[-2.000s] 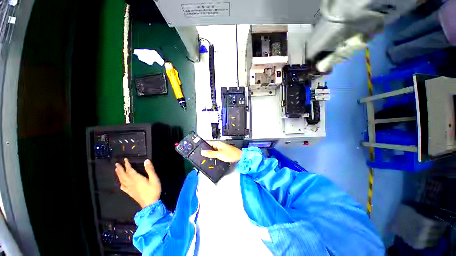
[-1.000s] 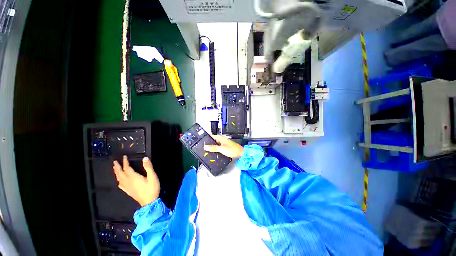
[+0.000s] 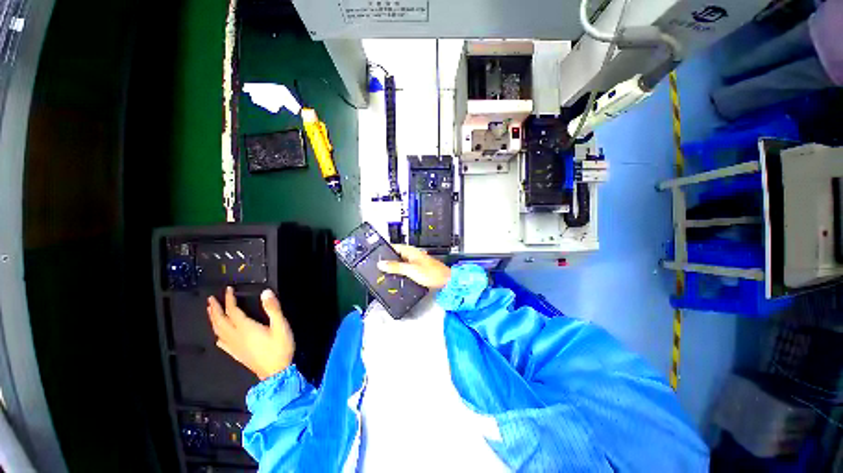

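My right hand [image 3: 418, 269] grips a black phone assembly [image 3: 386, 277] by its right side, thumb on its face, tilted with the camera end up and left. My left hand [image 3: 251, 334] is bare, fingers spread, over the black turnover tray [image 3: 189, 360], holding nothing. A phone assembly [image 3: 231, 262] lies in the tray's top pocket, just above my left fingertips; another [image 3: 222, 430] shows lower down. A phone assembly [image 3: 432, 209] sits in the left fixture. Another [image 3: 548, 175] sits in the right fixture, under the screwdriver head [image 3: 617, 100].
The screw feeder [image 3: 499, 76] stands between the fixtures. A yellow electric screwdriver [image 3: 320, 150], a dark block [image 3: 275, 151] and a white wipe [image 3: 272, 96] lie on the green bench. A metal-legged frame [image 3: 726, 222] and a person's sleeve [image 3: 776, 74] are at the right.
The screwdriver head has moved from the feeder side to the right fixture. The held phone assembly has shifted slightly up from its place two seconds ago. My left hand has hardly moved.
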